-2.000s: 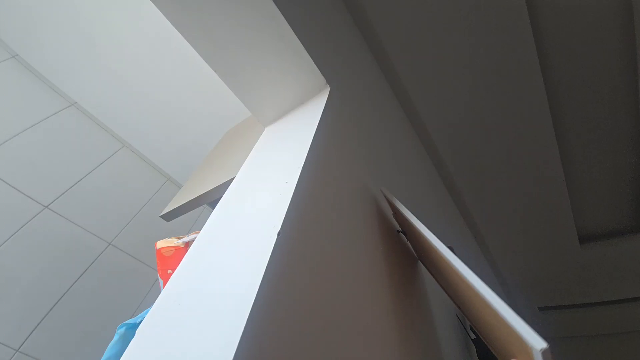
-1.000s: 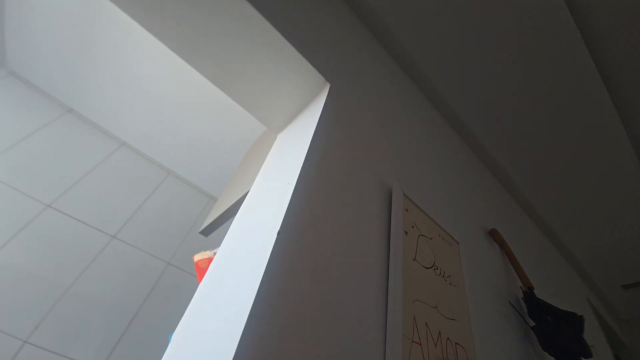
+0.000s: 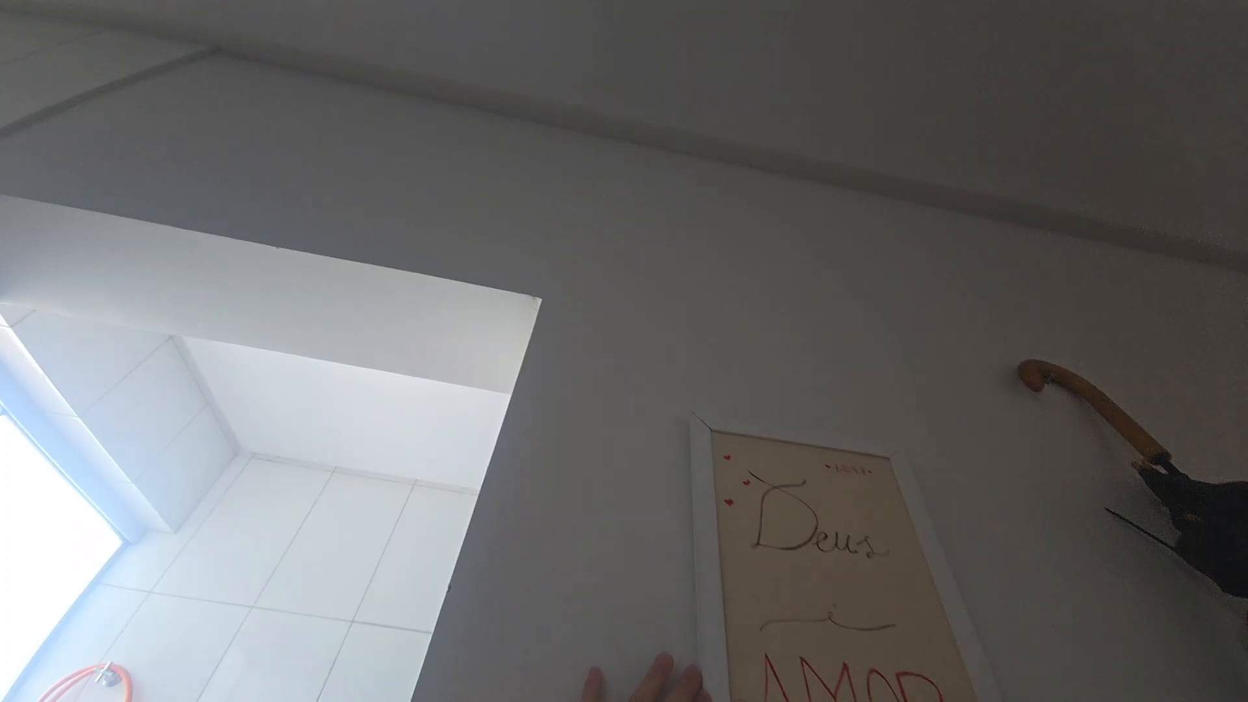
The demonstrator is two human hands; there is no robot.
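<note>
Only fingertips of one hand, apparently my left hand [image 3: 643, 682], show at the bottom edge. They are beside the lower left side of a white-framed picture [image 3: 704, 556] on the wall. The picture bears handwritten lettering and small red hearts on a beige ground. Whether the fingers grip the frame or rest near it cannot be told; the palm is out of sight. No right hand can be made out.
An umbrella's curved wooden handle [image 3: 1102, 405] and dark folded canopy [image 3: 1214, 531] are at the right. At the left, an opening in the grey wall [image 3: 604, 390] shows white wall tiles [image 3: 283, 536], a bright window [image 3: 39, 546] and an orange hose [image 3: 122, 678].
The view has swung a lot, bringing the window and hose into sight. Fingertips have appeared at the bottom. The red item seen earlier beyond the opening is out of view.
</note>
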